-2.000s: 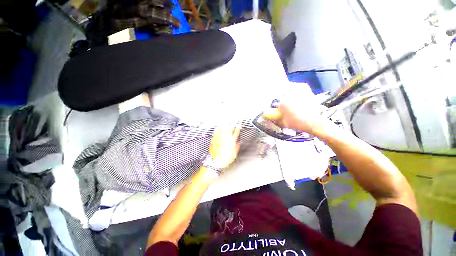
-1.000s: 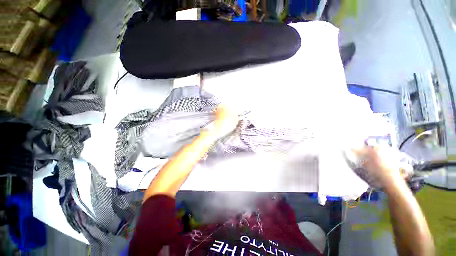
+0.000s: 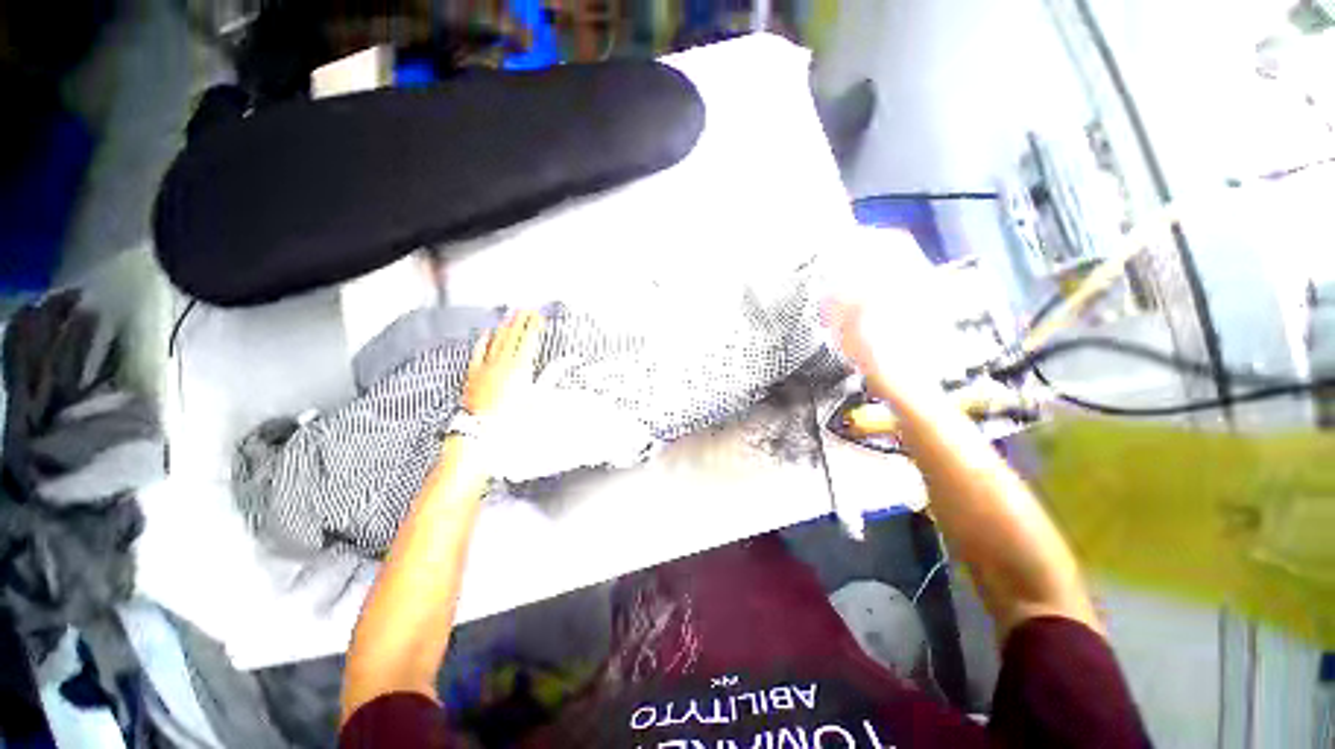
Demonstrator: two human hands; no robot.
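Note:
A checked black-and-white garment piece [image 3: 630, 366] lies lengthwise over the front of the white-covered table, with a pale plain part along its near edge. My left hand [image 3: 502, 363] lies flat on its left-middle part, fingers spread. My right hand [image 3: 855, 334] is at the garment's right end, overexposed, so its finger closure is unclear. The steam iron [image 3: 867, 420], with a yellow handle, sits at the table's right end below my right hand and partly behind my forearm. I see no hand on it.
A long black padded board [image 3: 425, 176] spans the far left side of the table [image 3: 761, 132]. Crumpled grey garment pieces [image 3: 73, 439] lie at the far left. Black hose and cable [image 3: 1157, 384] run off right from the iron. A yellow floor area is at the right.
My right hand has left the iron and moved to the garment's right end. The garment lies differently, flatter and wider. My left hand now lies flat on it. The camera view has also turned.

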